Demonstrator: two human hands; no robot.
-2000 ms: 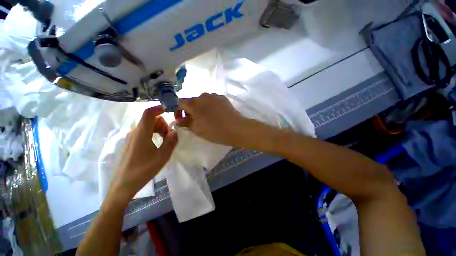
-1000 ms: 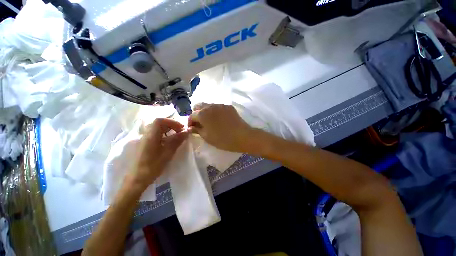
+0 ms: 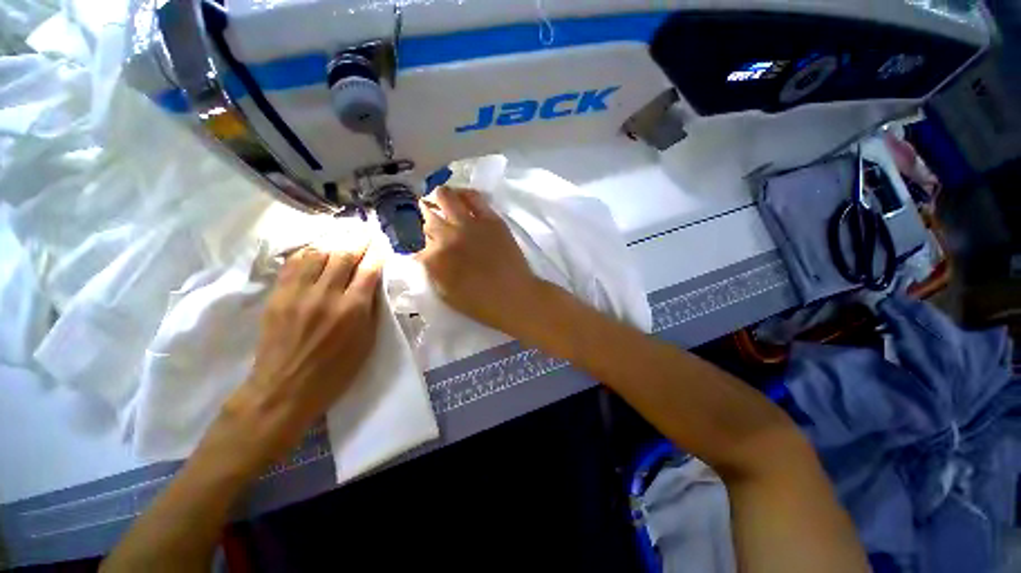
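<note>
A white fabric strip (image 3: 381,414) lies under the needle area and hangs over the table's front edge. My left hand (image 3: 317,325) lies flat on the strip and white cloth, fingers together, left of the dark grey cylinder (image 3: 400,218). My right hand (image 3: 476,257) is right beside the cylinder, its bent fingers on the white fabric panel (image 3: 577,229); its fingertips are partly hidden. The sewing machine head (image 3: 504,84) is above both hands. The presser foot is hidden in glare and behind the cylinder.
White cut pieces (image 3: 101,257) are heaped at left. Black-handled scissors (image 3: 862,241) lie on a grey-blue folded cloth (image 3: 801,218) at right. A lit control panel (image 3: 817,69) is at upper right. A ruler strip (image 3: 722,293) runs along the front edge. Blue-grey cloth (image 3: 918,414) is at lower right.
My left hand has gone from pinching the strip near the needle to lying flat on the cloth. My right hand has moved up beside the cylinder. The camera view has shifted to the right.
</note>
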